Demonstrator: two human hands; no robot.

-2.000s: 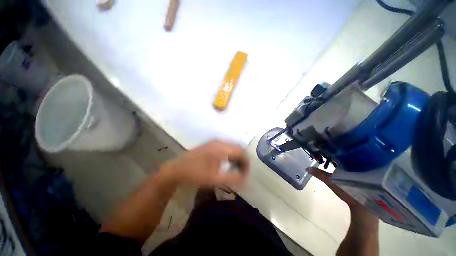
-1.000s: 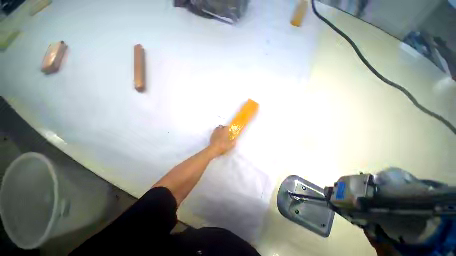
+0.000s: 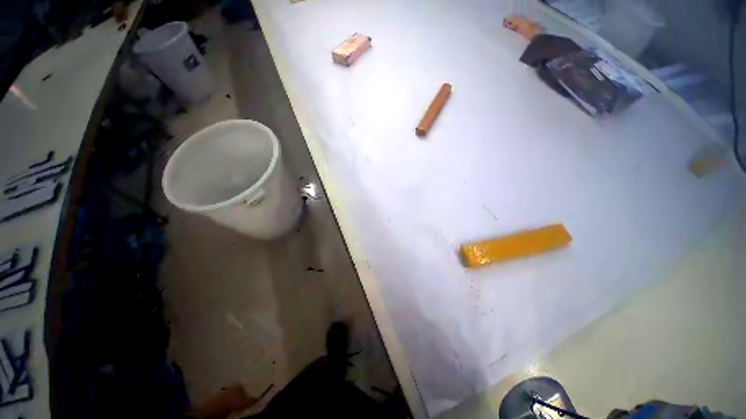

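Observation:
A yellow tape-wrapped cloth weight (image 3: pixel 517 245) lies on the white paper sheet (image 3: pixel 393 204), with no hand on it. The rounded metal base plate (image 3: pixel 536 398) of the cutting machine is at the bottom edge, beside the paper; the machine's upper part is mostly cut off at the bottom right. A small skin-toned patch, probably my left hand (image 3: pixel 222 403) or forearm, is at the bottom edge over the floor side, blurred and cut off. What its fingers do cannot be seen. My right hand is not in view.
A brown bar (image 3: pixel 433 110), a tan block (image 3: pixel 352 49) and a dark bundle (image 3: pixel 585 75) lie farther up the paper. A large white tub (image 3: pixel 266 192) stands in the aisle, another tub (image 3: pixel 176 65) behind it. A second table (image 3: pixel 49 106) is at the left.
My left hand has let go of the yellow weight and left the paper. The view has swung left towards the aisle. The machine now shows only at the bottom edge.

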